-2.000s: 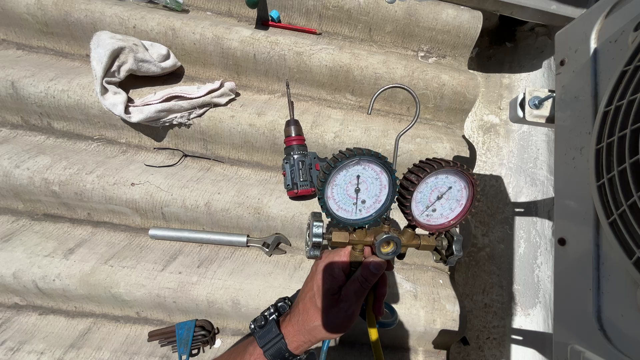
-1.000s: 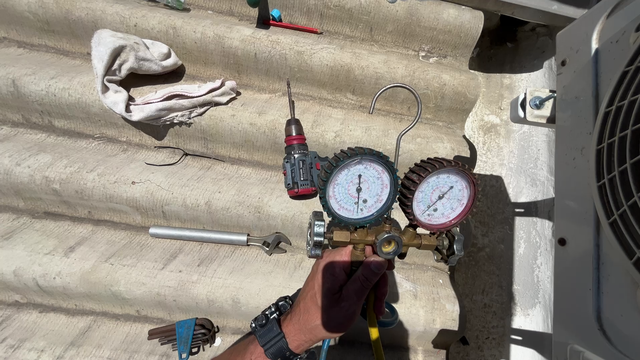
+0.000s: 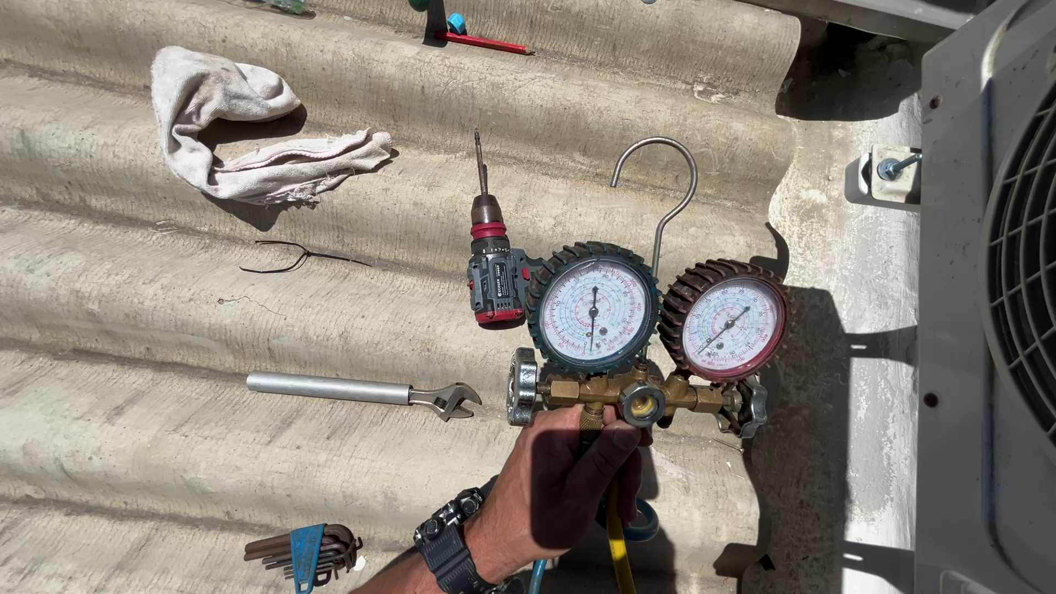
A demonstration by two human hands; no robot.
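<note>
My left hand (image 3: 569, 478), with a black watch on the wrist, is closed around the lower fittings of a brass gauge manifold (image 3: 615, 392). The manifold is held up with a blue-rimmed gauge (image 3: 592, 312) on the left, a red-rimmed gauge (image 3: 731, 328) on the right and a metal hook (image 3: 691, 186) above. Blue and yellow hoses (image 3: 619, 549) hang below my fingers. A cordless drill (image 3: 495, 276) with a bit fitted lies just behind the left gauge, which hides part of it. An adjustable wrench (image 3: 355, 388) lies left of the manifold. My right hand is out of view.
On the corrugated roof sheet (image 3: 124, 297) lie a white rag (image 3: 198, 107), a thin black wire (image 3: 305, 253), a red pencil (image 3: 487, 42), a small blue object (image 3: 456, 22) and a hex key set in a blue holder (image 3: 307, 557). An outdoor condenser unit (image 3: 949, 272) stands at right.
</note>
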